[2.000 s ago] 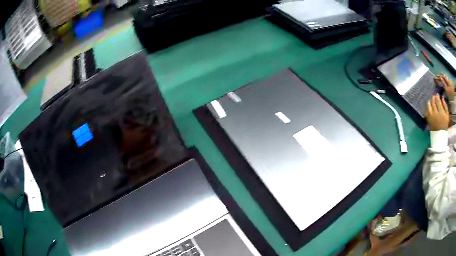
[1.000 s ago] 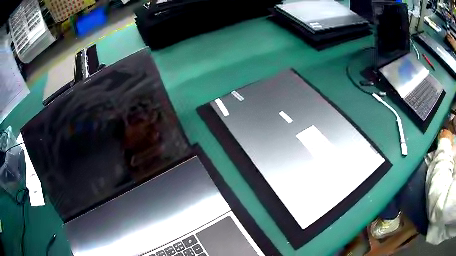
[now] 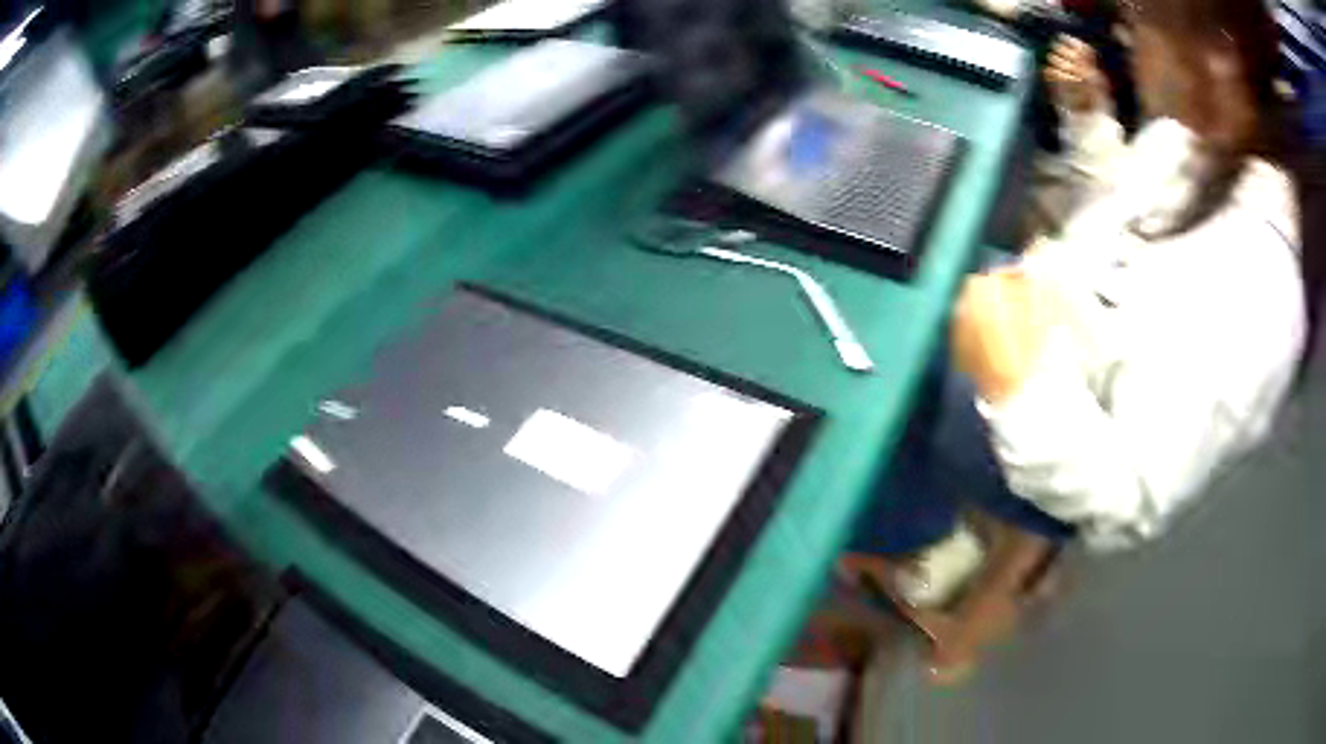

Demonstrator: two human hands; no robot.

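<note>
Neither of my hands is in the picture. The open dual-screen laptop is cut off at the lower left; its main display [image 3: 117, 538] is dark, and part of its grey secondary display [image 3: 313, 683] shows. The keys are out of the frame. A closed grey second laptop [image 3: 436, 509] with white labels lies on a black foam mat [image 3: 625, 705] in front of me. The picture is blurred.
A seated person [image 3: 1149, 334] in a white top is at the right, beside the bench. Another open laptop [image 3: 873, 175] stands at the back right, with a white cable [image 3: 822, 305] near it. Stacked laptops [image 3: 516, 102] and a black stack [image 3: 218, 233] stand behind.
The view has swung to the right, so the open laptop has shifted left and mostly out of frame. More of the seated person shows. The blue logo on the main display has gone dark.
</note>
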